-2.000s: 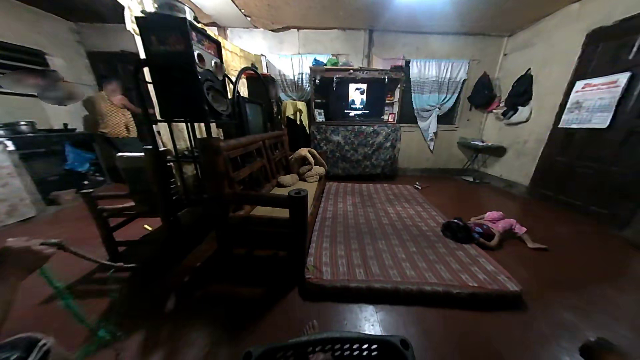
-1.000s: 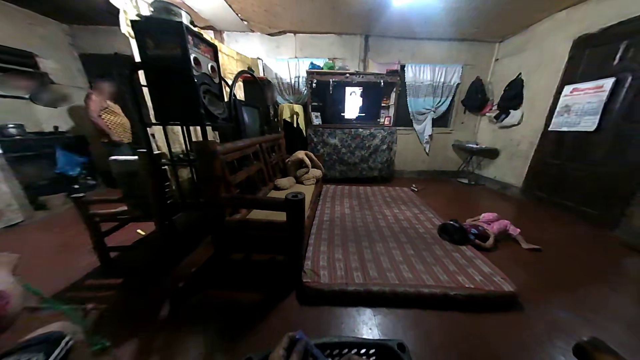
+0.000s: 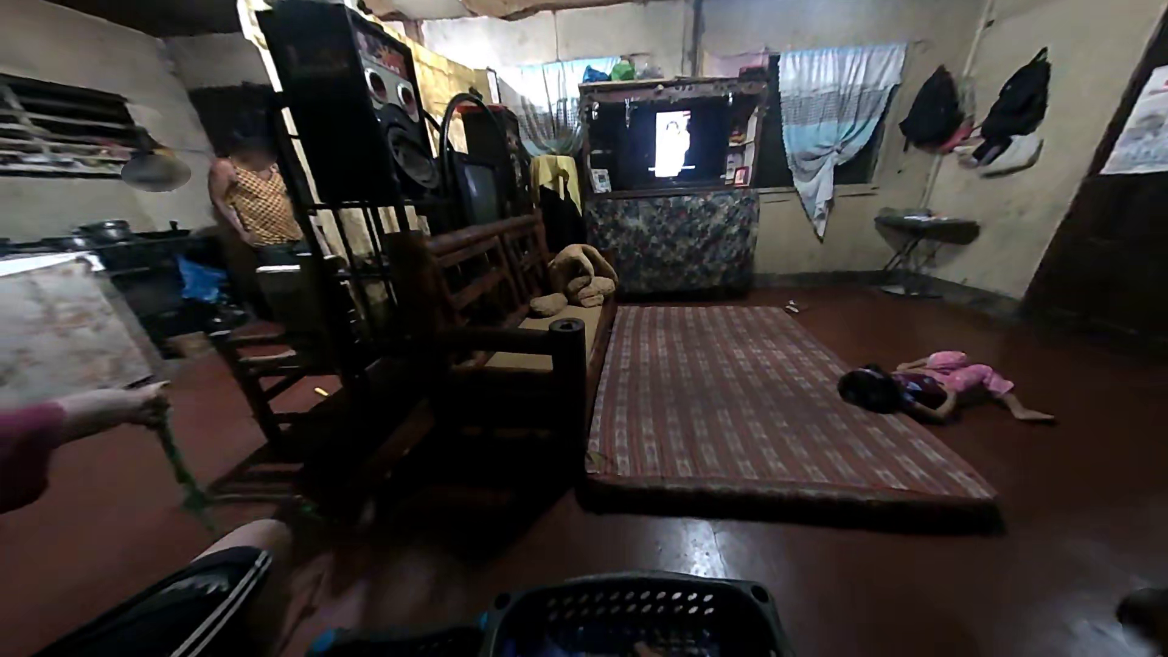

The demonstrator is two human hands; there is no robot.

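At the left edge, my left hand [image 3: 141, 404], below a pink sleeve, is closed on a green cord-like strand [image 3: 178, 465] that hangs toward the floor. A dark plastic basket [image 3: 639, 584] with a perforated wall stands at the bottom middle. Its contents are dark and unclear. A small skin-coloured patch, perhaps fingers of my right hand [image 3: 648, 649], shows low in the basket; its grip is hidden. Left of the basket lies a dark object with a blue end [image 3: 321, 642]. A bent leg in black shorts with white stripes [image 3: 219, 593] is at lower left.
A striped mattress [image 3: 721, 401] lies beyond the basket, with a child [image 3: 949, 388] lying at its right edge. A wooden bench [image 3: 566, 365] and chair [image 3: 265, 365] stand left of it. Another person [image 3: 260, 201] stands at back left. A dark object [image 3: 1145, 611] is at lower right.
My left hand and the green strand stand out more fully at the left than one second ago. The hand seen over the basket's near left then is now no longer there.
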